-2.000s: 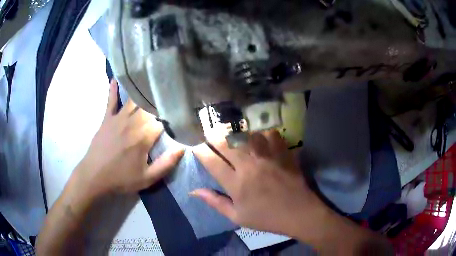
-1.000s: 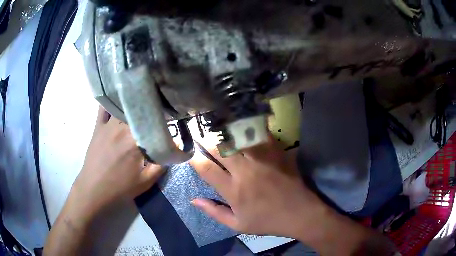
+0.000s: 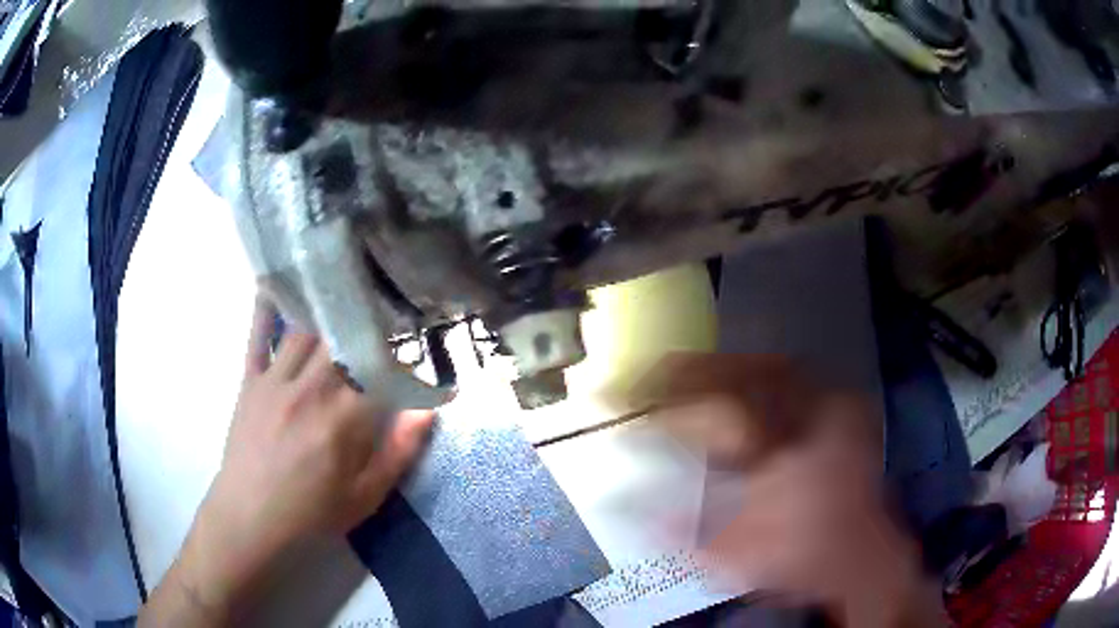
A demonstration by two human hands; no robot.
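A light blue-grey fabric piece (image 3: 503, 521) lies on a dark navy panel (image 3: 411, 567), its upper end in the bright light under the sewing machine head (image 3: 430, 184). My left hand (image 3: 307, 423) rests on the fabric left of the needle area, thumb on the pale piece's edge; its fingertips are partly behind the machine head. My right hand (image 3: 785, 454) is motion-blurred, right of the pale piece and off it; whether it holds anything cannot be told. The needle is lost in glare.
Pale and dark navy layers (image 3: 55, 368) lie at the left table edge. Grey and navy pieces (image 3: 798, 294) lie right of the yellowish plate (image 3: 669, 321). A slim black tool (image 3: 957, 340), black looped handles (image 3: 1065, 313) and a red basket (image 3: 1055, 552) are at the right.
My right hand has moved right, off the pale piece, uncovering the table and a dark seam line. My left hand stays on the fabric. The camera view has shifted slightly.
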